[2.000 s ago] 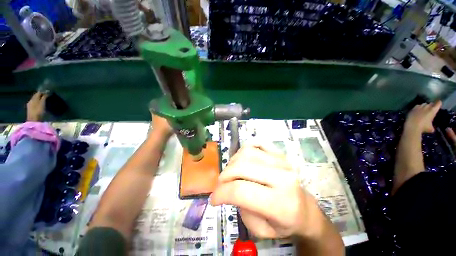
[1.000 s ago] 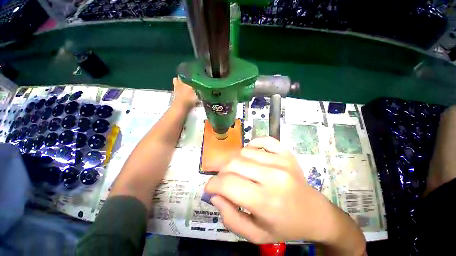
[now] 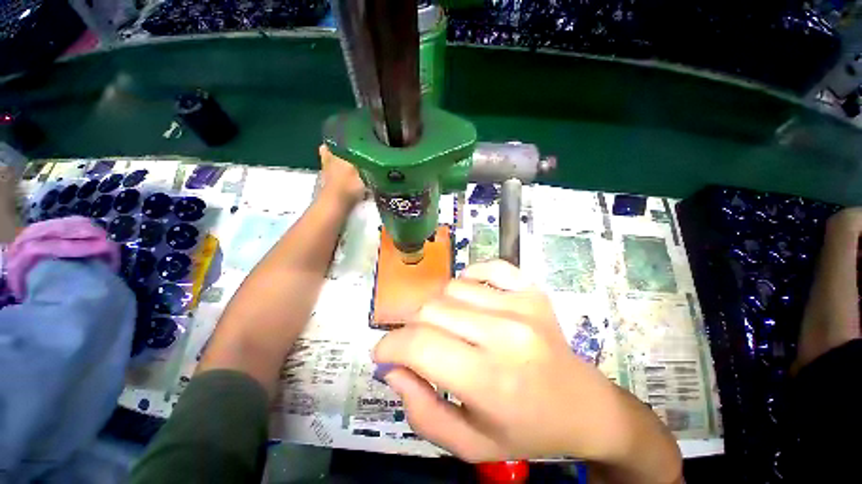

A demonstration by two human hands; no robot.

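Observation:
The green hand press (image 3: pixel 402 151) stands in front of me, its brass-coloured tip over the orange press pad (image 3: pixel 412 279). No part shows on the pad. My right hand (image 3: pixel 482 354) is closed around the press lever (image 3: pixel 510 222); the lever's red ball knob (image 3: pixel 502 471) shows below the hand. My left hand (image 3: pixel 340 177) reaches forward to the press's left side near the belt. Its fingers are mostly hidden behind the green head, so I cannot tell what it holds. A black cylindrical part (image 3: pixel 205 117) lies on the green belt (image 3: pixel 586 118), left of the press.
Printed paper (image 3: pixel 652 350) covers the bench. At left are a tray of round black parts (image 3: pixel 175 236), a yellow strip (image 3: pixel 204 267) and a neighbour's blue sleeve with pink cuff (image 3: pixel 66 250). At right are a black tray (image 3: pixel 756 274) and another person's arm (image 3: pixel 836 284).
My view has tilted and shifted. The cylinder on the belt has moved slightly right, towards the press. The left neighbour's arm is back over the left tray. My right hand stays on the lever.

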